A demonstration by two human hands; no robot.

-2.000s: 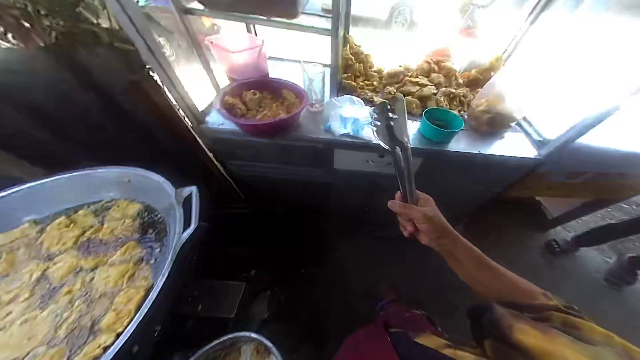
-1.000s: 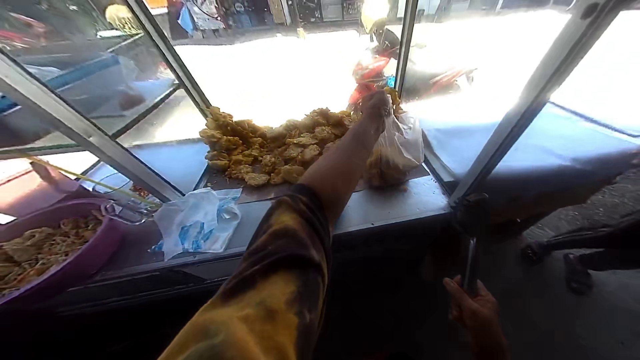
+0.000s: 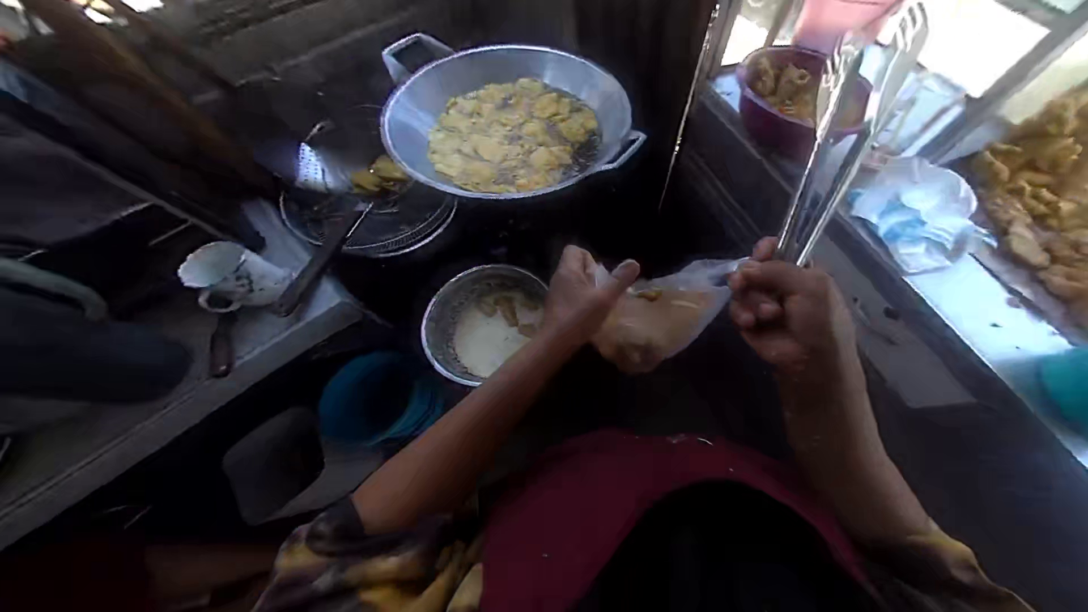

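A clear plastic bag (image 3: 659,327) with brownish food in it stretches between my hands. My left hand (image 3: 585,293) grips one side of its rim. My right hand (image 3: 784,306) pinches the other side and also holds metal tongs (image 3: 837,153), which point upward with their arms apart. Left of and below the bag sits a metal bowl (image 3: 435,327) of pale batter with pieces in it. Beyond my hands, a large two-handled metal wok (image 3: 408,115) holds yellow fritters frying in oil.
A purple bowl (image 3: 756,110) of food, a crumpled plastic bag (image 3: 918,208) and piled fritters (image 3: 1045,187) stand on the right counter. At left are a wire rack (image 3: 408,234), a white enamel mug (image 3: 234,270) and a perforated ladle (image 3: 313,167). A blue bucket (image 3: 370,399) stands below.
The view has swung far left from the display to the wok. The food bag, held by my left hand over the fritter pile a second ago, is now between both hands. The tongs are raised again.
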